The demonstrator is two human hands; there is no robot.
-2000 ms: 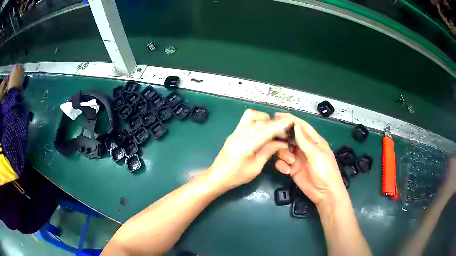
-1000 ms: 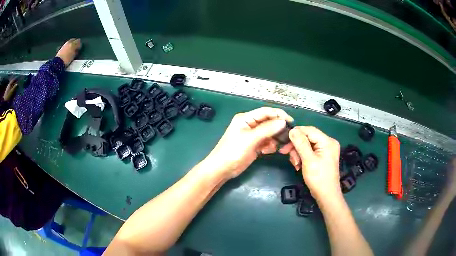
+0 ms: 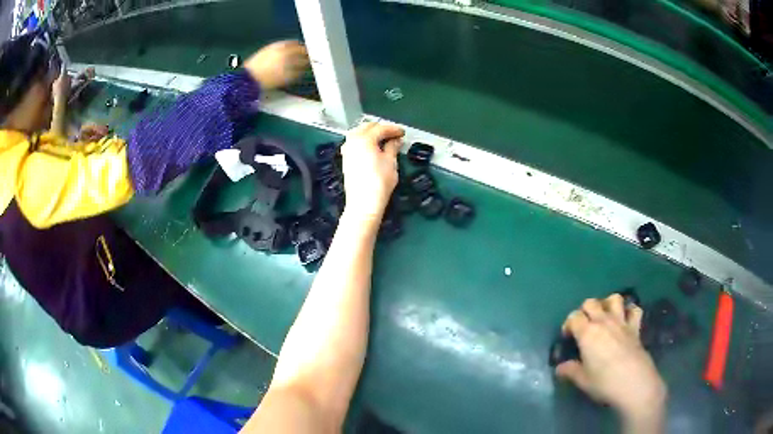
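Observation:
My left hand (image 3: 369, 165) is over the left pile by the rail post. A dark bit shows under its fingertips; I cannot tell whether it is held. Black square housings (image 3: 458, 212) lie loose around it, partly hidden by my hand and forearm. My right hand (image 3: 608, 346) is low over the right pile, fingers curled down, with a black housing (image 3: 564, 349) at its left side. Whether it grips one is hidden. More dark, blurred housings (image 3: 665, 322) lie just right of it.
An orange-handled tool (image 3: 720, 341) lies far right. A black strap (image 3: 307, 182) with white tags lies left of the pile. The pale rail (image 3: 542, 193) bears two housings. A neighbour's arm in a purple sleeve (image 3: 182, 131) reaches across the rail. A blue stool (image 3: 157, 364) stands lower left.
My hands have parted from the middle, where they held a dark piece together. The left went to the left pile, the right down to the right pile. The view has swung left.

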